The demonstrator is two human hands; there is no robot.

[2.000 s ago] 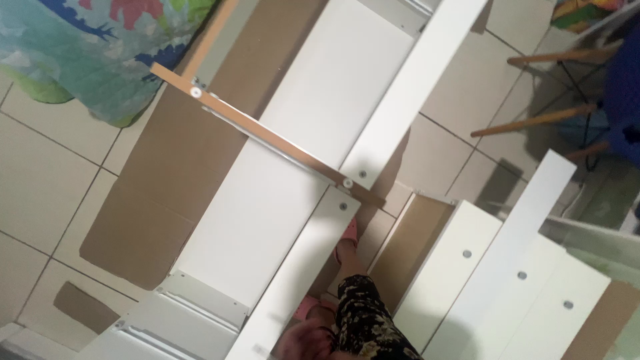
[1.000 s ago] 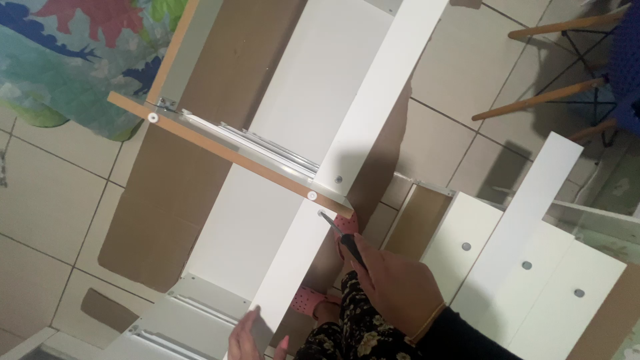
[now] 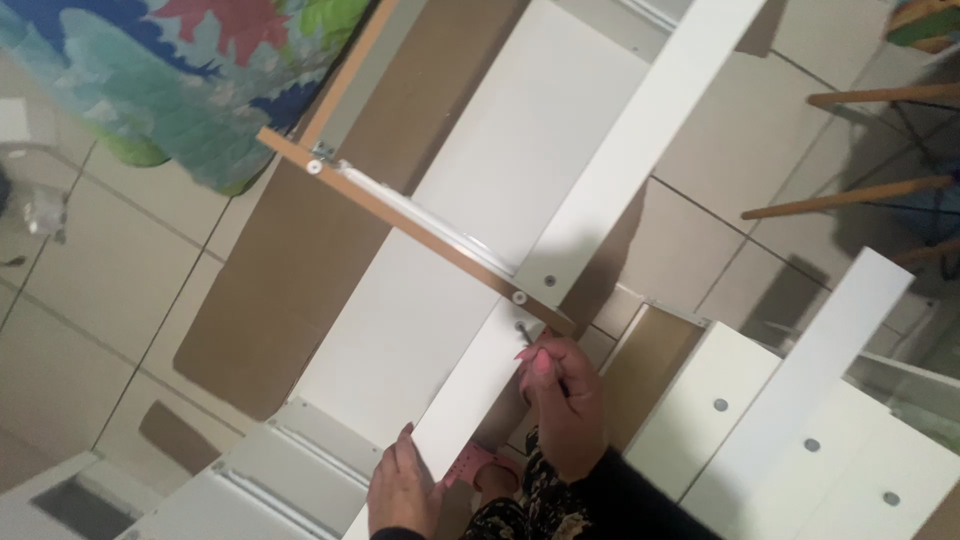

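My right hand (image 3: 566, 401) is closed round a screwdriver (image 3: 526, 334), whose tip meets a round metal fitting (image 3: 520, 325) near the end of a white board (image 3: 465, 390). Most of the screwdriver's handle is hidden by the fingers. My left hand (image 3: 405, 484) lies on the lower part of that board, fingers spread over its edge. A panel with a wood-coloured edge (image 3: 420, 229), bearing two white round fittings, crosses beside the screwdriver. Beyond it runs another white board (image 3: 645, 142) with a similar metal fitting (image 3: 550, 280).
White drawer fronts with round knobs (image 3: 721, 405) stand at the lower right, a loose white board (image 3: 817, 352) lying across them. Brown cardboard (image 3: 262, 300) is under the frame. Wooden chair legs (image 3: 847, 197) are at the right; a patterned cover (image 3: 187, 82) hangs at the upper left.
Two seconds ago neither hand held the board; one second ago both had come to it. Since then my right hand has turned and closed farther up around the screwdriver. The view has shifted.
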